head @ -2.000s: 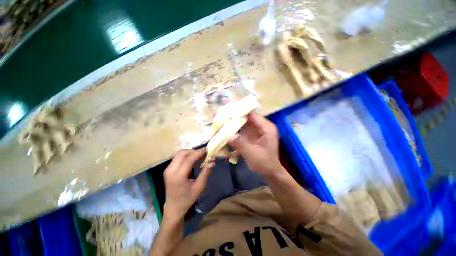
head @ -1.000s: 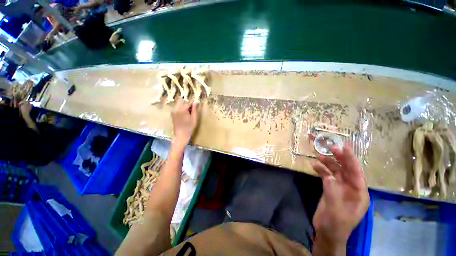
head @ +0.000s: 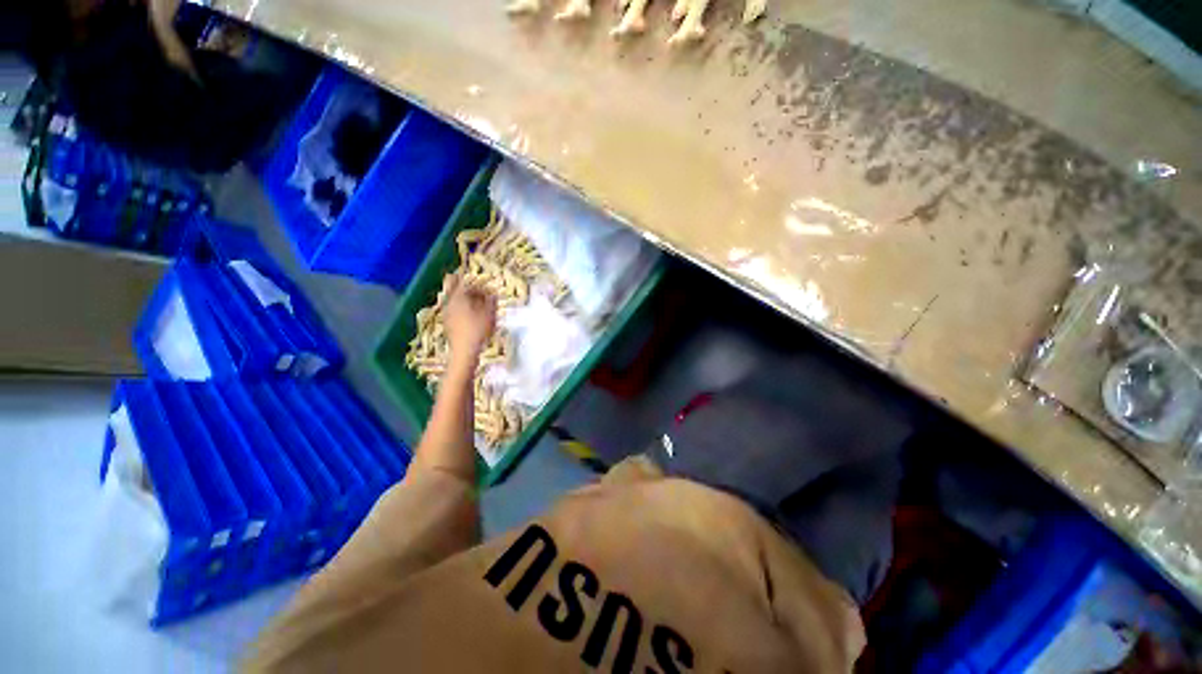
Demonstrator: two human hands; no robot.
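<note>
My left hand [head: 468, 316] is down in the green crate [head: 604, 353] at the left below the bench, its fingers among beige leg parts [head: 498, 270]. Whether the fingers hold a part cannot be told. A white liner sheet [head: 538, 345] lies beside the legs in the crate. My right hand is not in view. The feet of the joined leg pairs [head: 630, 16] show at the top edge on the bench. A small clear round dish [head: 1144, 392] sits on its flat mat [head: 1070, 345] at the right.
The bench [head: 633, 145] runs from upper left to lower right. Several blue crates [head: 264, 481] are stacked at the left on the floor, with another blue crate [head: 396, 184] beside the green one. A person in dark clothing [head: 145, 86] is at the upper left. A blue crate [head: 1028, 593] shows at the lower right.
My left hand has moved from the row of leg pairs down into the green crate. My right hand has left the picture. The view has turned down and left.
</note>
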